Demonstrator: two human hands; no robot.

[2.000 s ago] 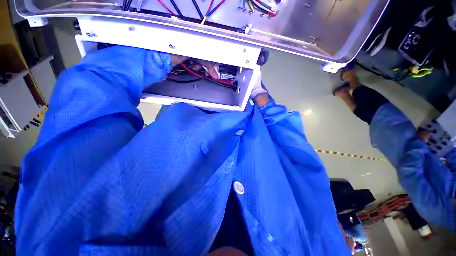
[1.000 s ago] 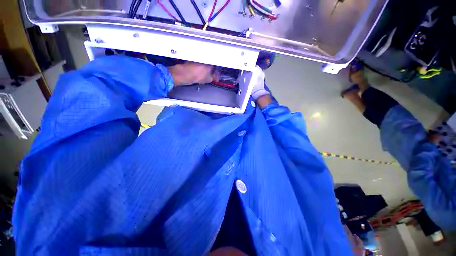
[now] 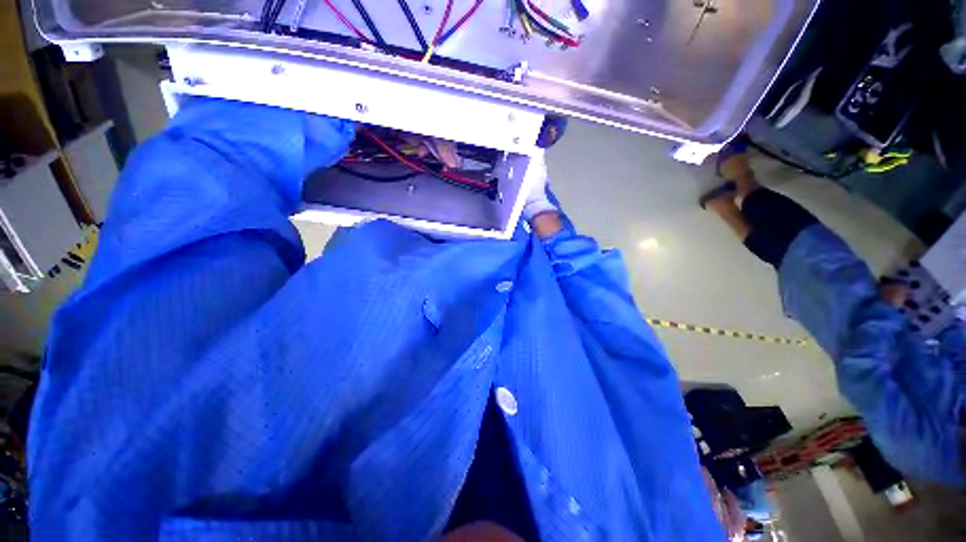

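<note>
The white side compartment (image 3: 455, 217) hangs open towards me below the pale metal cabinet (image 3: 625, 116). Red and black wires (image 3: 408, 159) lie inside it, running to its right end plate. My left sleeve reaches into the compartment from the left. The hand is hidden under the upper flange; a small pinkish shape among the wires may be fingertips, but I cannot tell. My right hand (image 3: 538, 199), in a white glove, is at the outside of the right end plate, its fingers mostly hidden. Whether it grips anything does not show.
More red, black and coloured wires (image 3: 542, 21) lie in the cabinet. A person in blue (image 3: 847, 307) works at the right beside a holed panel (image 3: 919, 294). Yellow-black tape (image 3: 726, 332) crosses the grey floor. Shelving stands at the left; dark equipment stands at the upper right.
One second ago my bare left hand showed across the compartment; now it has drawn back left and up under the flange, uncovering the wires. My right hand stays at the end plate.
</note>
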